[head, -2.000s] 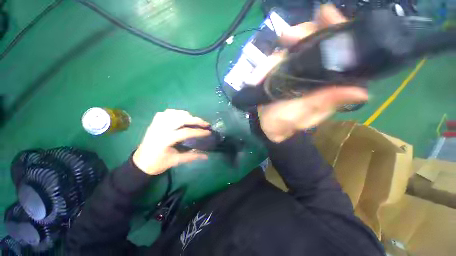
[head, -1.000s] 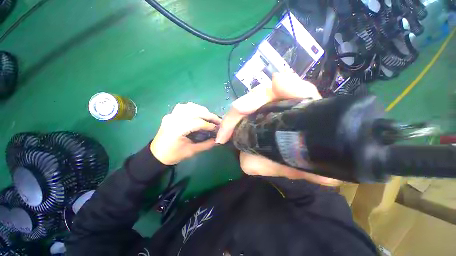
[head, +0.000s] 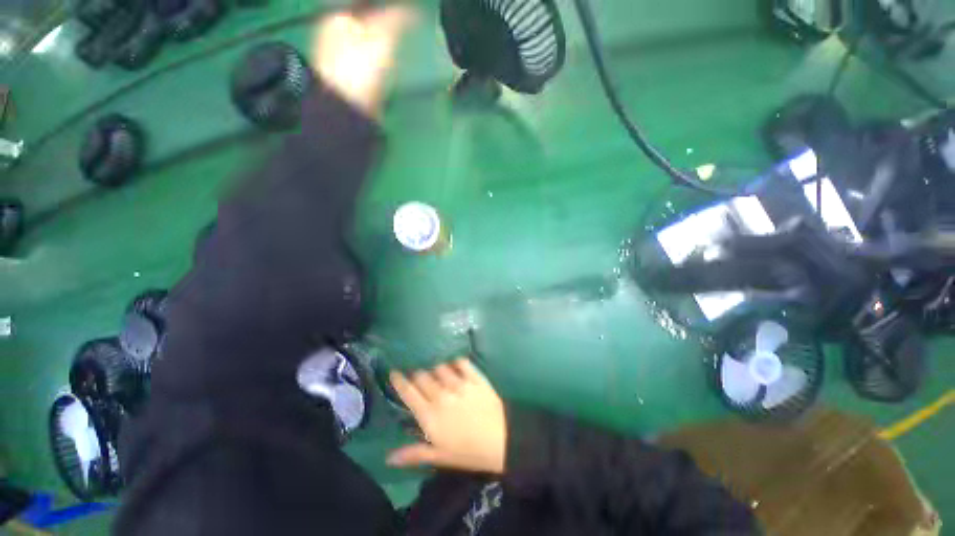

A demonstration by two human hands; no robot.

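My left hand (head: 361, 52) is blurred at the top edge, its arm stretched far forward. It looks empty, with fingers apart. A black fan head (head: 511, 42) stands to its right, not touching it. My right hand (head: 461, 417) is low in the middle, thumb and fingers apart around dark material; whether it grips this is unclear. A fan with pale blades (head: 335, 387) lies to its left, partly covered by my left sleeve. A blurred, long dark shape, perhaps the power screwdriver (head: 733, 262), crosses the white-topped box (head: 686, 232) on the right.
A yellow can (head: 417, 227) stands mid-surface. Black fans lie at left (head: 110, 150), upper left (head: 270, 84) and lower left (head: 103, 372). Another fan with pale blades (head: 768, 366) is at right, above a brown carton (head: 796, 466). A black hose (head: 628, 126) curves down toward the box.
The view has shifted left. My left hand has left the small black part and reached forward. My right hand has let go of the screwdriver and moved low in front of me.
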